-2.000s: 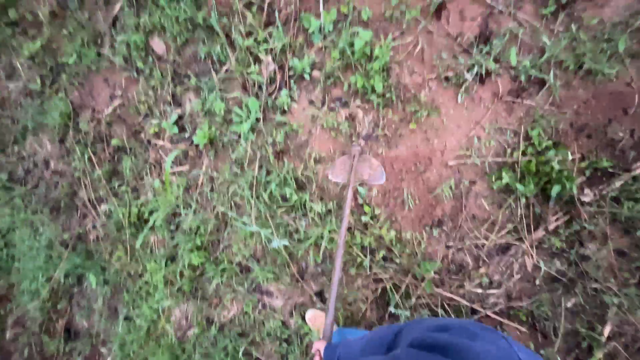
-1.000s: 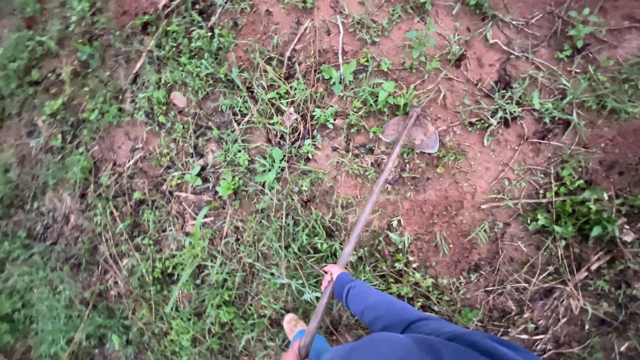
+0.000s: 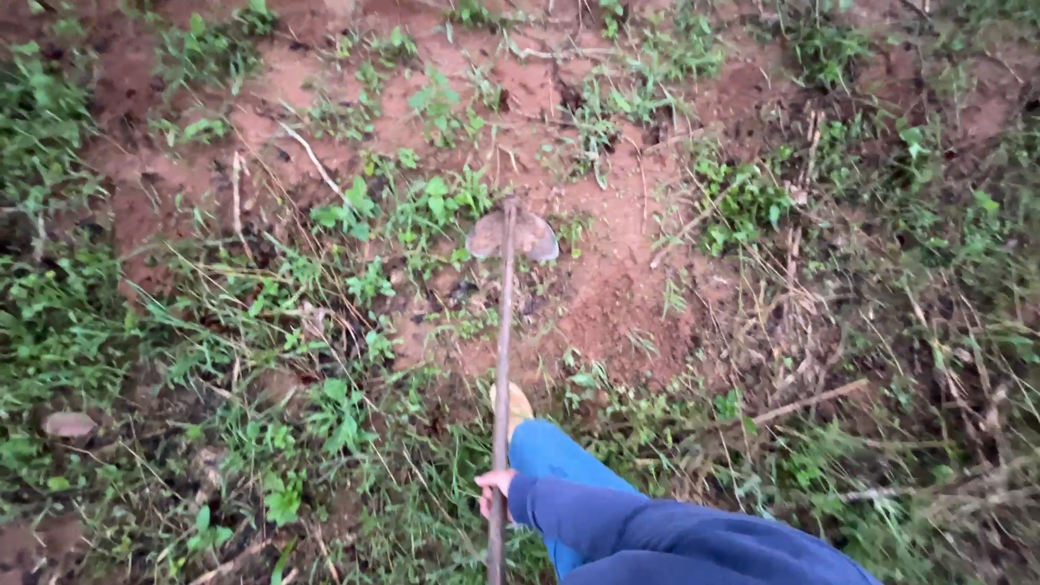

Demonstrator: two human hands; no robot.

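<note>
My right hand [image 3: 496,491], at the end of a dark blue sleeve that comes in from the lower right, is closed around the wooden handle [image 3: 504,349] of a hoe. From the bottom edge the handle runs almost straight up the view to a rounded, soil-stained metal blade [image 3: 513,236]. The blade lies over reddish soil beside small green weeds [image 3: 435,199]. My left hand is out of view, and the bottom edge cuts off the lower handle.
A light brown shoe [image 3: 512,410] and a blue trouser leg [image 3: 569,459] are just right of the handle. Weeds and grass cover the left side. Dry stalks [image 3: 812,402] and twigs [image 3: 313,158] lie about on the reddish soil [image 3: 626,317].
The view has shifted to the right and forward over the ground. The hoe's blade now lies nearer the weed patch, and more of the stepping leg shows. A second hand low on the handle has left view.
</note>
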